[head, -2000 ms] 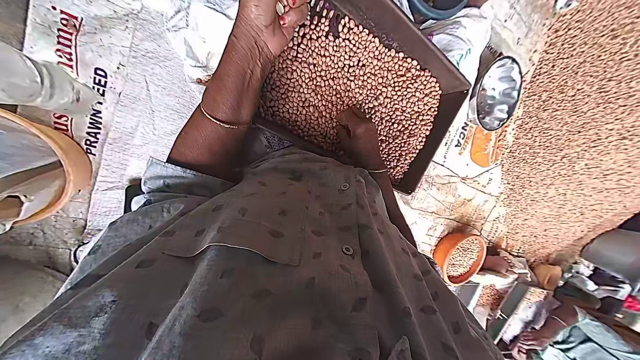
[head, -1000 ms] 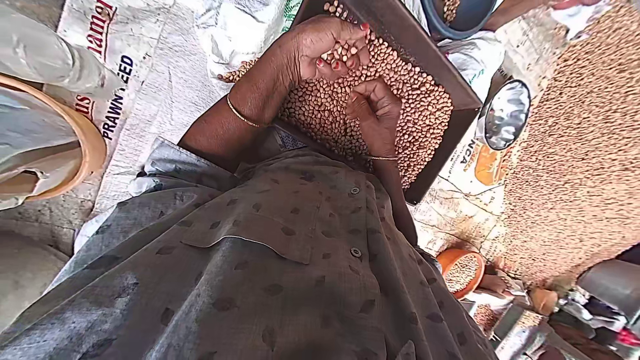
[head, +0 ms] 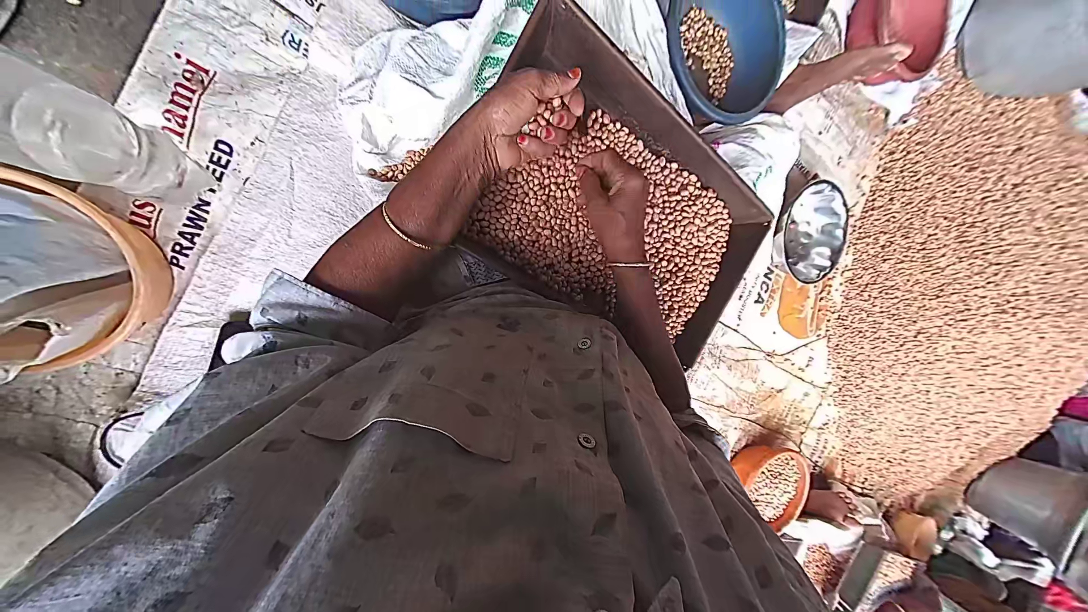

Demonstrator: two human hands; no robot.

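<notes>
A dark metal tray (head: pixel 727 191) holds a broad layer of shelled nuts or beans, likely peanuts (head: pixel 544 221). My left hand (head: pixel 535 119), with red nails and a thin bangle at the wrist, is cupped palm up over the tray's upper left part, several nuts held in it. Low over the nuts, just to the right, is my right hand (head: pixel 614 189), its fingers curled and thumb near the fingertips. Whether something small is pinched there cannot be made out.
Beyond the tray are a blue basin (head: pixel 748 59) with nuts and a red basin (head: pixel 922 34) beside another person's arm. A steel bowl (head: pixel 816 229) and a large spread of nuts (head: pixel 960 280) lie right. An orange bowl (head: pixel 744 467) is lower right, a tan tub (head: pixel 153 280) left.
Two seconds ago my right hand was down in the nuts; it has since come up beside my left hand. My left hand, then near the frame's top, now shows its palm with nuts.
</notes>
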